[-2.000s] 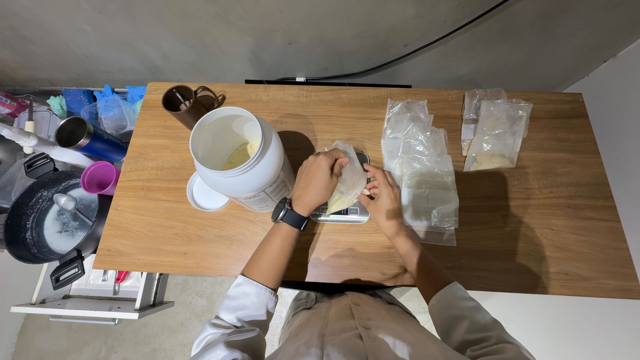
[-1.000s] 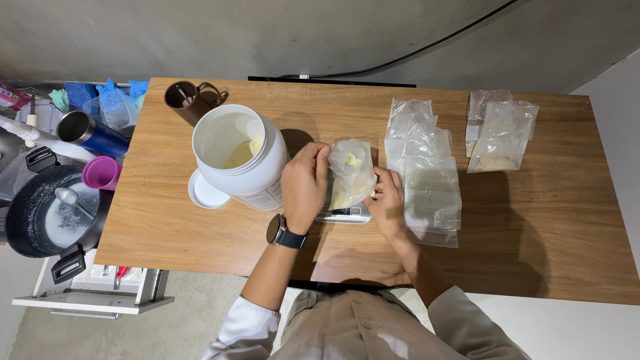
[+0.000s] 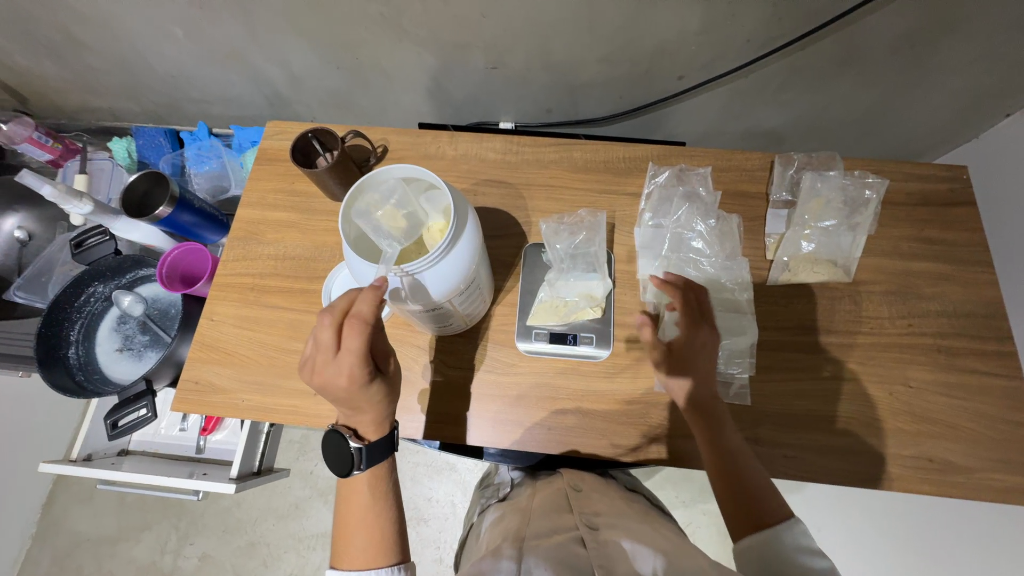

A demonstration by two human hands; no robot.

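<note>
My left hand [image 3: 352, 352], a watch on its wrist, pinches the handle of a clear plastic scoop [image 3: 390, 214]. The scoop's cup is over the mouth of a white plastic tub [image 3: 460, 280] holding pale powder. On the digital kitchen scale [image 3: 528, 340] rests a clear plastic bag with pale powder [image 3: 570, 300]; the display reads 15. To the right of the scale, my right hand [image 3: 684, 340] is raised with fingers apart and holds nothing. It is over the lower left part of the overlapping clear plastic bags [image 3: 696, 232]. The white lid [image 3: 340, 288] lies partly behind the tub.
Bags with powder [image 3: 824, 232] lie at the right of the wooden table [image 3: 904, 360]. A brown mug [image 3: 328, 168] stands behind the tub. Left of the table are a dark pot [image 3: 64, 352], a pink cup [image 3: 186, 268], a blue tumbler [image 3: 180, 212] and an open drawer [image 3: 172, 472].
The bag of powder that my hands held now lies on the scale, released. My left hand has moved left to the tub and holds the scoop. My right hand has moved right, off the bag.
</note>
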